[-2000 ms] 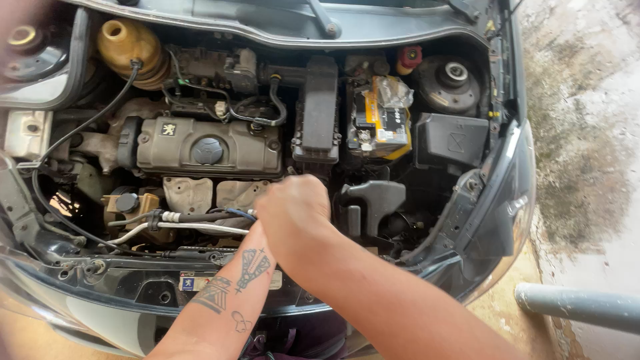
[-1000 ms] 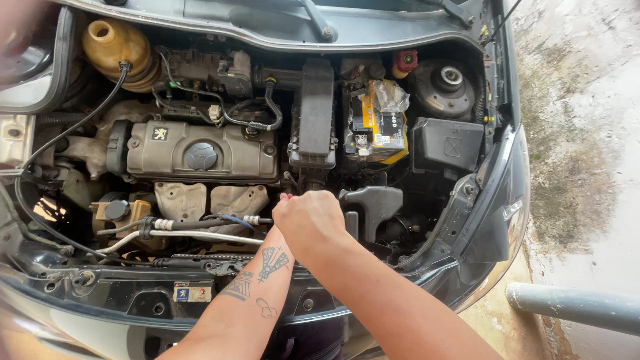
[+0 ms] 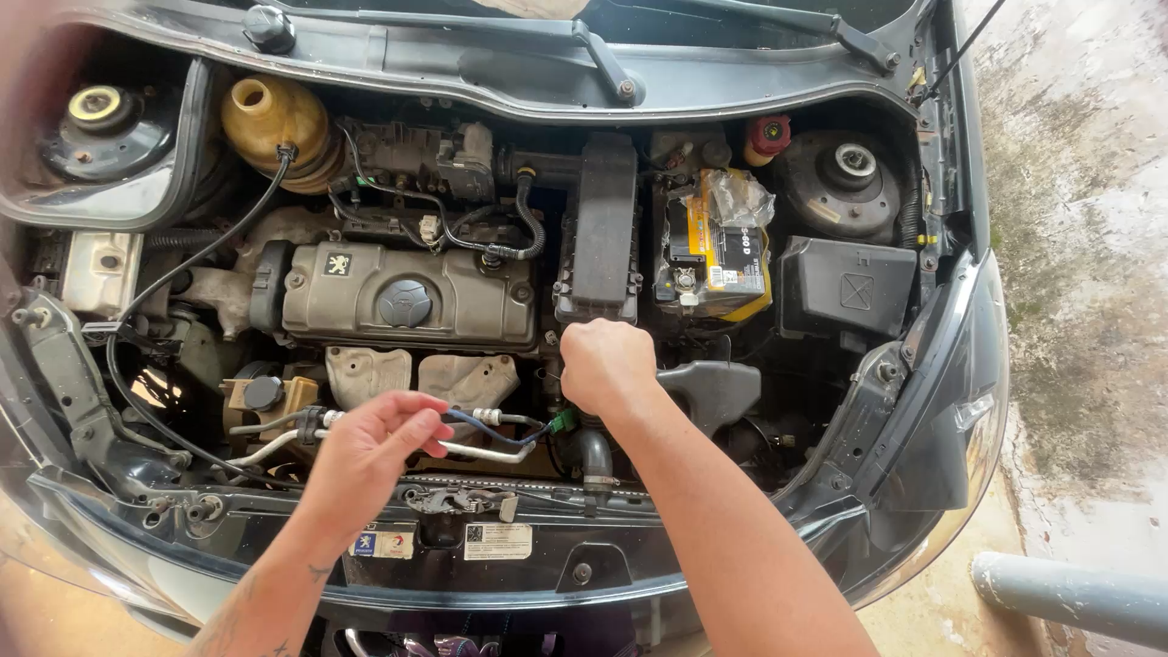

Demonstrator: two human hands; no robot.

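My left hand pinches the end of a blue wire between thumb and fingers, over the metal pipes at the front of the engine. That wire runs right to a green connector. My right hand is curled, knuckles up, just below the black air filter housing; its fingertips are hidden, so whether it holds anything does not show. The engine cover with its black oil cap lies to the upper left of my right hand.
The car battery and a black lidded box stand to the right. A yellowed coolant tank is at the upper left. A black cable curves down the left side. Along the front runs the body crossmember.
My hands were together near the front of the air filter housing; now they are apart. My left hand has moved left and pinches the blue wire. The green connector has come into view.
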